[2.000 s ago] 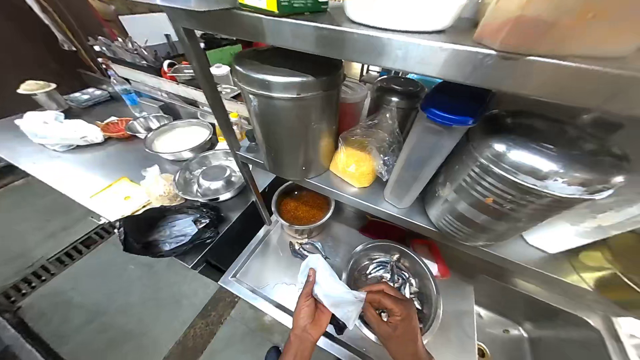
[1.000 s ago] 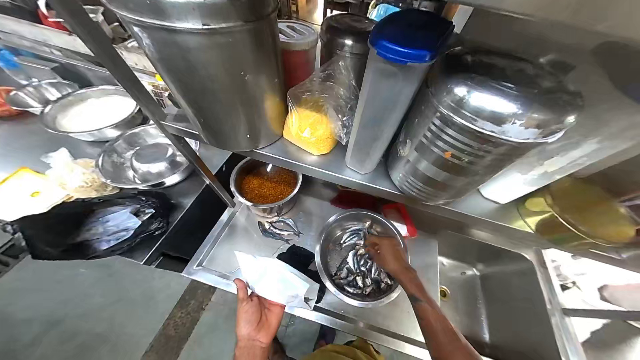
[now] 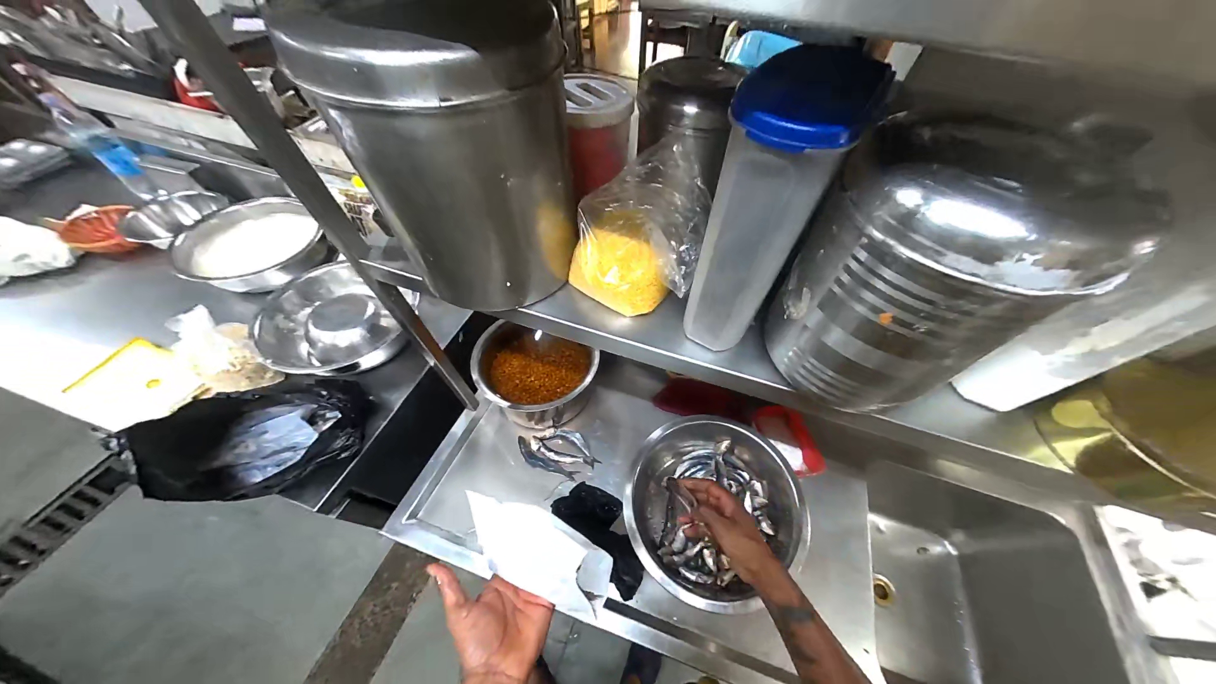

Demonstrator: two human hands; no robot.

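My right hand (image 3: 719, 524) reaches into a steel bowl (image 3: 800, 560) of small silvery fish (image 3: 698, 560), its fingers closed around a fish. My left hand (image 3: 494, 622) is palm up at the front edge of the steel counter, its fingertips under a white paper sheet (image 3: 532, 551). Whether those fingers grip the sheet is hidden. A black plastic bag (image 3: 591, 518) lies between the sheet and the bowl. A few fish (image 3: 560, 449) rest on the counter below a steel pot of orange-brown food (image 3: 539, 372).
A steel shelf (image 3: 646, 332) holding large steel containers (image 3: 446, 171), a bag of yellow food (image 3: 619, 266) and a blue-lidded plastic container (image 3: 760, 190) overhangs the counter. A sink (image 3: 1007, 570) is at right. Steel bowls (image 3: 328, 328) and an open black bag (image 3: 242, 442) are at left.
Two seconds ago both hands were near the white sheet; my right hand then went into the fish bowl, where it remains. My left hand has opened out under the sheet. The view has shifted.
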